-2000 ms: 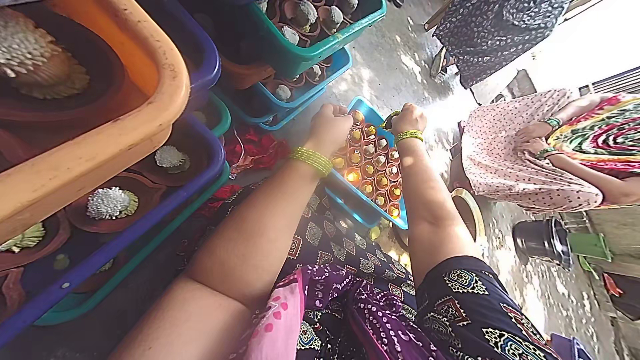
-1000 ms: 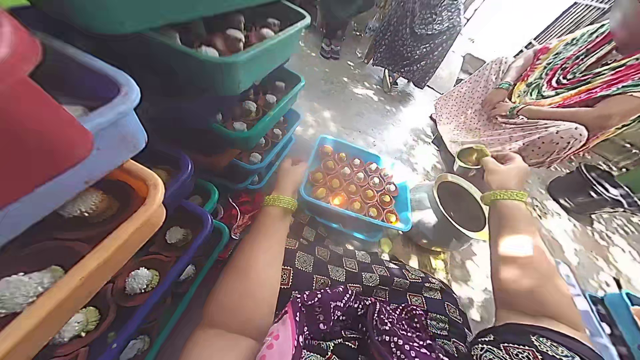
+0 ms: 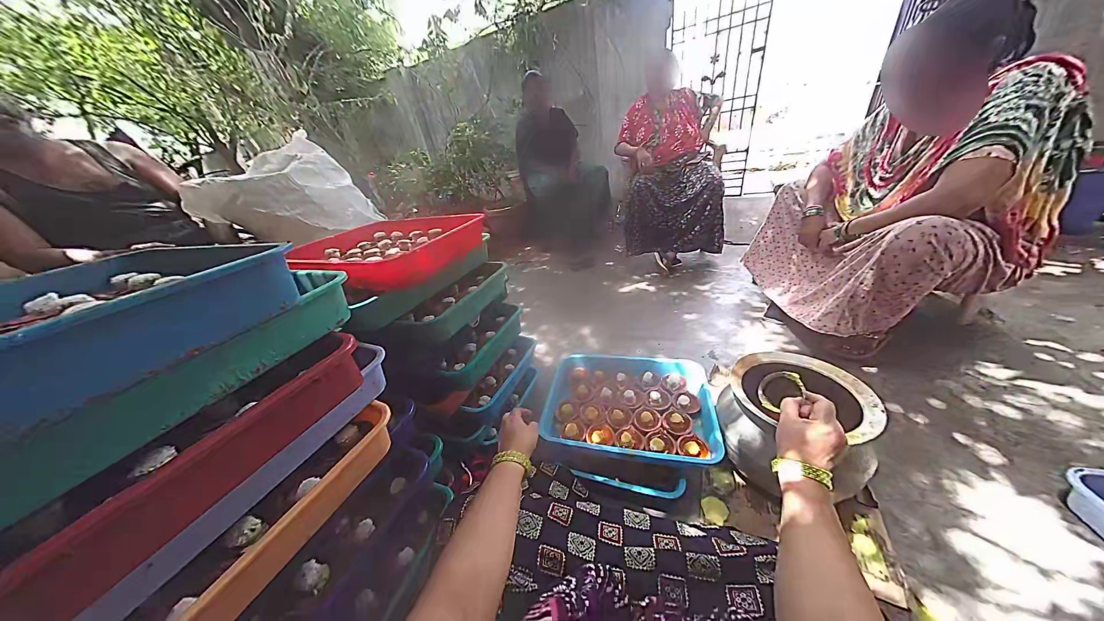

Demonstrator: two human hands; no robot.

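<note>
My right hand (image 3: pixel 811 435) grips a small round metal cup (image 3: pixel 780 392) at the mouth of a wide-rimmed metal pot (image 3: pixel 869 414), whose inside looks dark. Left of the pot, a light blue plastic tray (image 3: pixel 709 414) holds rows of small clay cups (image 3: pixel 646 419) with pale pieces in them. The cups in the nearer rows look yellow-orange and glossy. My left hand (image 3: pixel 517 431) is beside the tray's left edge, fingers curled; whether it touches the rim I cannot tell. Another light blue rim (image 3: pixel 634 486) shows under the tray.
Tall stacks of coloured plastic trays (image 3: pixel 379 461) rise at my left, a red tray (image 3: pixel 466 237) topping the farther stack. A person (image 3: pixel 914 233) sits at the right beyond the pot. Others sit farther back and at the far left, near a white sack (image 3: pixel 276 190).
My right hand, at the tray's edge two seconds ago and holding the cup beside the pot one second ago, is now over the pot's mouth. The view has tilted up.
</note>
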